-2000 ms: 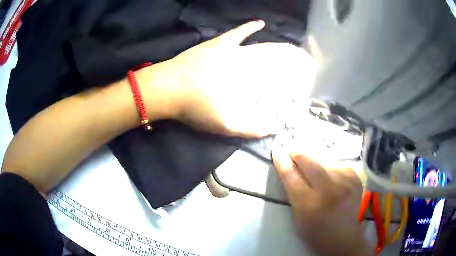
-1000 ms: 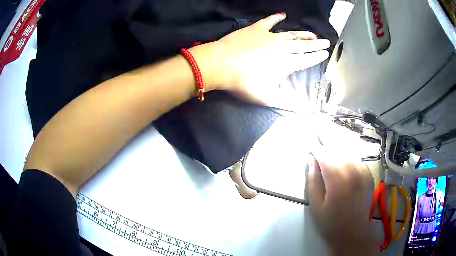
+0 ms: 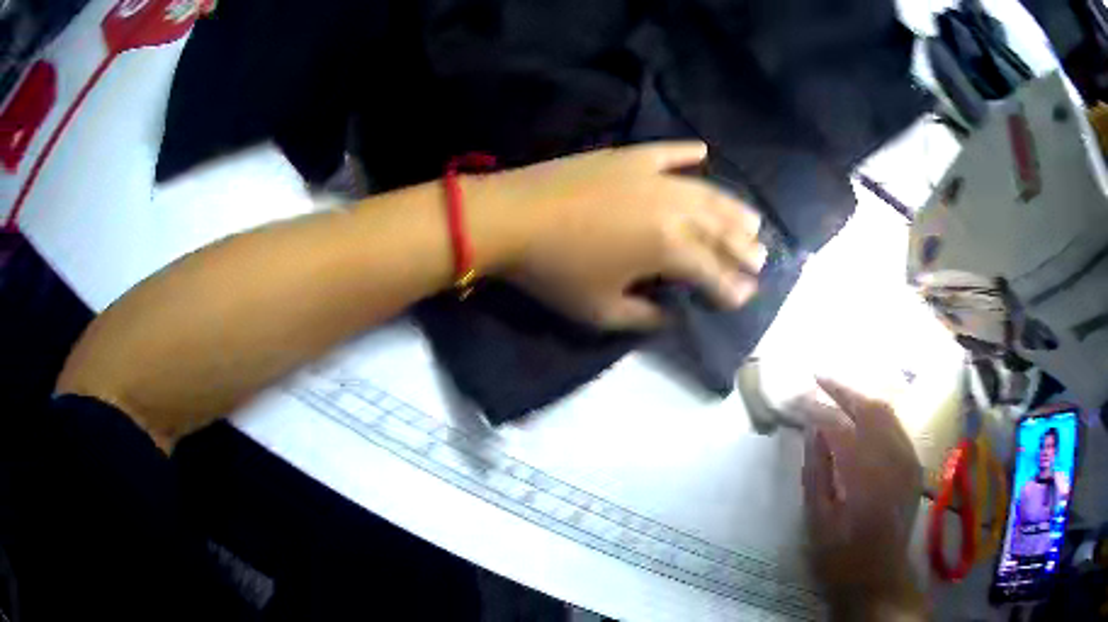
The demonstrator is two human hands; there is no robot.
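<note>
A large black cloth [image 3: 535, 97] lies over the back and middle of the white table, left of the sewing machine [image 3: 1015, 219]. My left hand [image 3: 644, 237], with a red bracelet at the wrist, is on the cloth with its fingers bent; the cloth bunches at the fingertips. My right hand [image 3: 863, 480] is on the bright table in front of the machine, apart from the cloth and blurred. I cannot tell whether it holds anything. Glare washes out the needle area.
Scissors with a red and an orange handle loop [image 3: 956, 510] lie right of my right hand. A lit smartphone [image 3: 1039, 504] stands or lies beside them. A printed ruler [image 3: 547, 492] runs along the front edge. Red lettering or print [image 3: 146, 22] shows at far left.
The cloth and my left hand have come away from the needle area, towards the left. My left fingers, spread flat before, are now bent. The view has shifted, and the machine sits farther right.
</note>
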